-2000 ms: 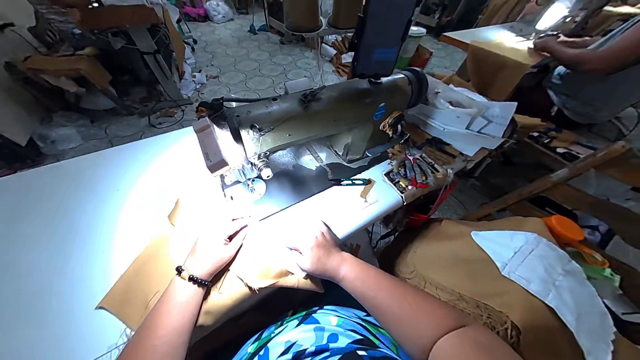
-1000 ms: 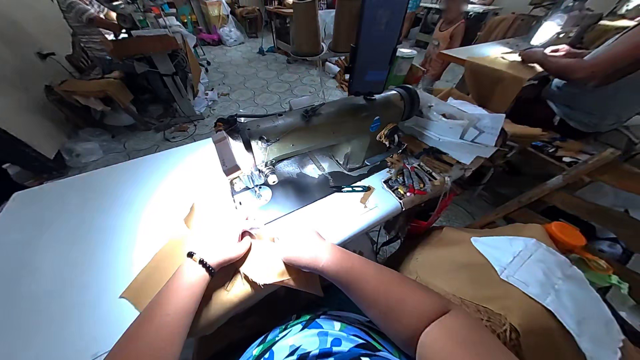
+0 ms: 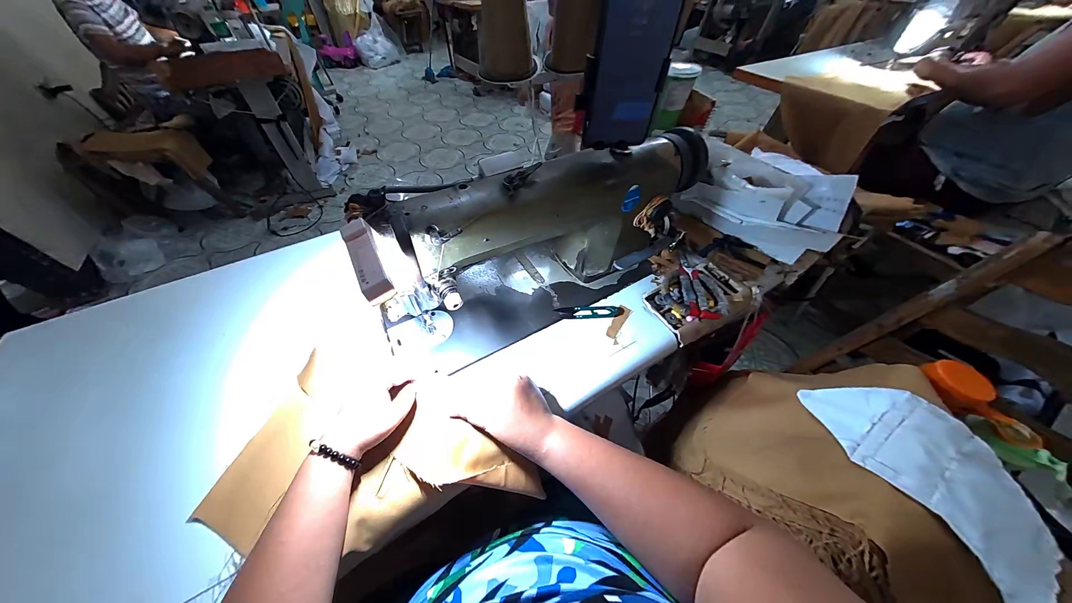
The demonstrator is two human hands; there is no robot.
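Tan fabric [image 3: 260,477] lies over the front edge of the white sewing table, with frayed, folded parts between my hands. My left hand [image 3: 364,419], with a dark bead bracelet at its wrist, holds the fabric on the left. On the right, my right hand [image 3: 507,414] grips another part of it near the table's front edge. Glare washes out the fingertips and the cloth there. Just beyond the hands stands an industrial sewing machine [image 3: 553,209], its needle area lit brightly. Green thread snips [image 3: 590,312] rest on the machine bed, beside a small tan scrap [image 3: 618,325].
A tray of tools [image 3: 691,293] sits at the table's right end, near white paper pieces [image 3: 779,201]. Tan cloth with a white piece [image 3: 930,452] lies at my right. Thread cones [image 3: 507,42] and a dark upright screen [image 3: 632,75] rise behind the machine. Two people work farther off.
The view has shifted somewhat. My hands have drawn closer together than two seconds ago, and the tan fabric between them is bunched up more.
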